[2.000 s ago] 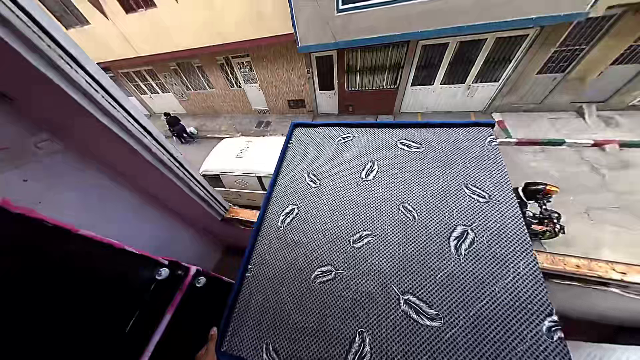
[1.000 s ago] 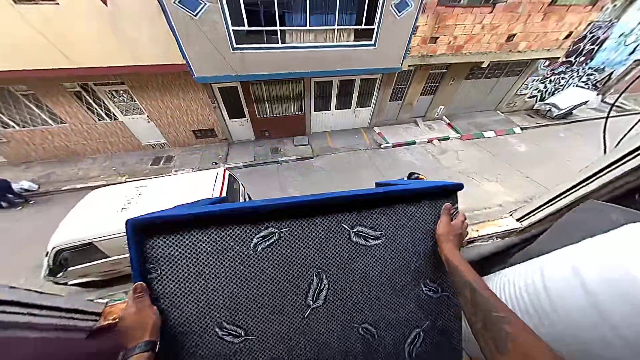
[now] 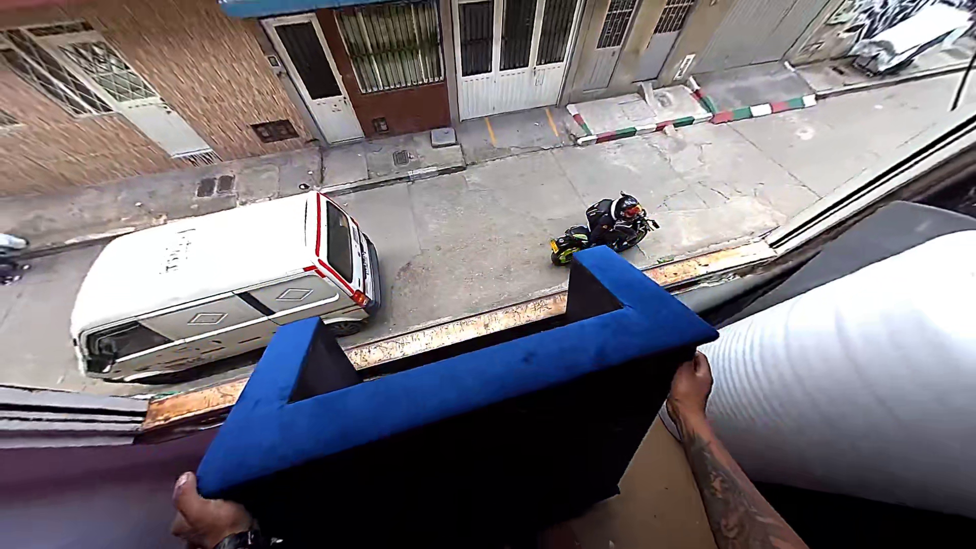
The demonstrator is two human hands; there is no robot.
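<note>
A blue upholstered furniture piece (image 3: 457,381), with two short arms jutting toward the window and a black face turned to me, fills the lower middle of the head view. My left hand (image 3: 204,509) grips its lower left corner, a dark band around the wrist. At its right end, my right hand (image 3: 691,385) holds the edge just below the blue corner. The furniture's underside and the fingers behind it are hidden.
The worn window sill (image 3: 457,335) runs just beyond the furniture. A large white wrapped roll (image 3: 854,366) lies close to my right forearm. Down in the street are a white van (image 3: 221,282) and a person on a motorcycle (image 3: 606,225). A purple surface (image 3: 99,488) is at left.
The furniture has tilted, so its feather-patterned face no longer shows and its blue arms and black face do. Both hands remain on its sides. The motorcycle rider has come into view.
</note>
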